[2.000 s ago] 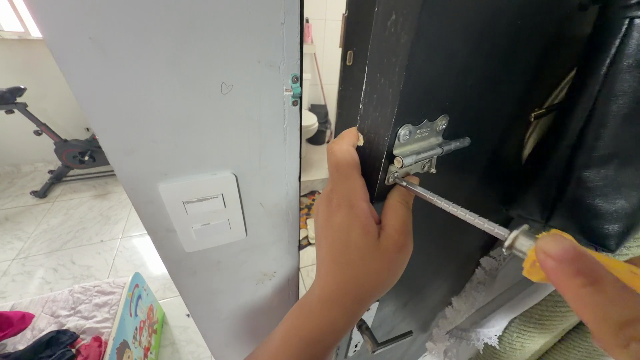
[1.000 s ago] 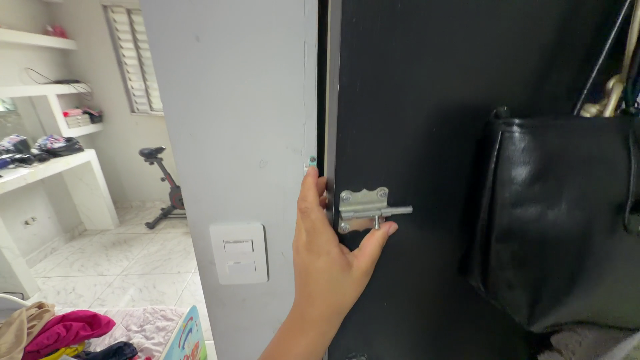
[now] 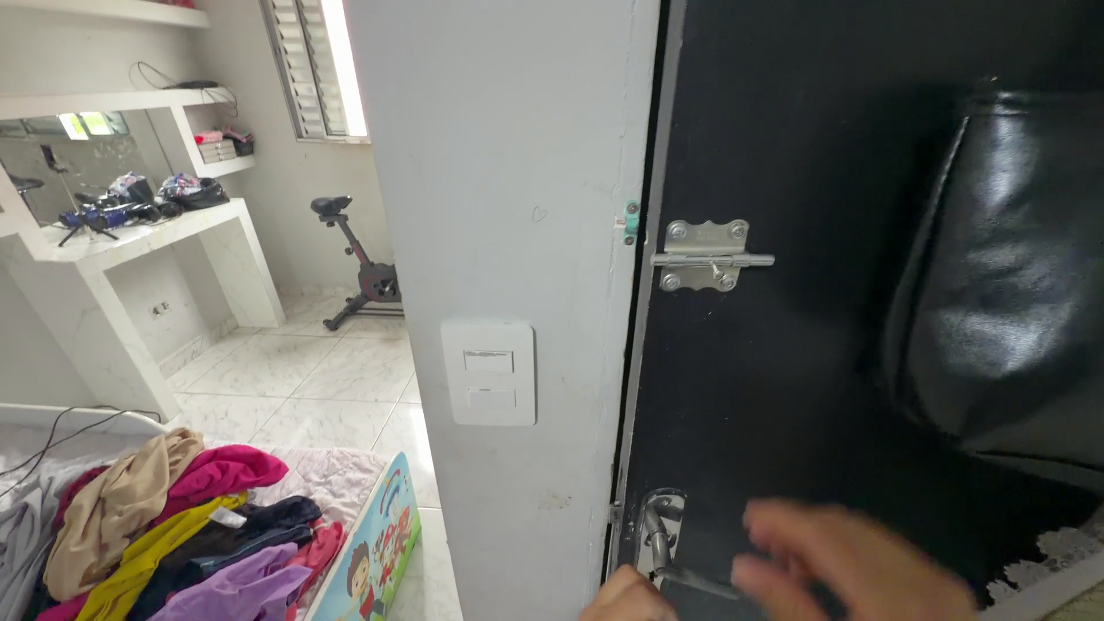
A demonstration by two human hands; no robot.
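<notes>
A metal barrel bolt (image 3: 705,257) is fixed with screws to the black door (image 3: 793,379); its rod lies level, its left tip at the door's edge. Across the narrow gap, a small green-marked strike piece (image 3: 631,223) sits on the white frame. Lower down is a metal lever handle (image 3: 660,539) on its plate. My left hand (image 3: 628,597), mostly cut off by the bottom edge, is just below the handle, fingers curled; whether it grips anything is hidden. My right hand (image 3: 849,561), blurred, is right of the handle with fingers apart and nothing seen in it.
A black bag (image 3: 1018,276) hangs against the door at right. A light switch plate (image 3: 490,373) is on the white wall (image 3: 517,155). Clothes (image 3: 172,526) lie on a bed with a cartoon-printed board (image 3: 379,543) at lower left. An exercise bike (image 3: 366,267) stands farther back.
The door now sits nearly flush with its frame. My left hand has left the bolt and moved down. The yellow-handled screwdriver, in my right hand two seconds ago, is out of view.
</notes>
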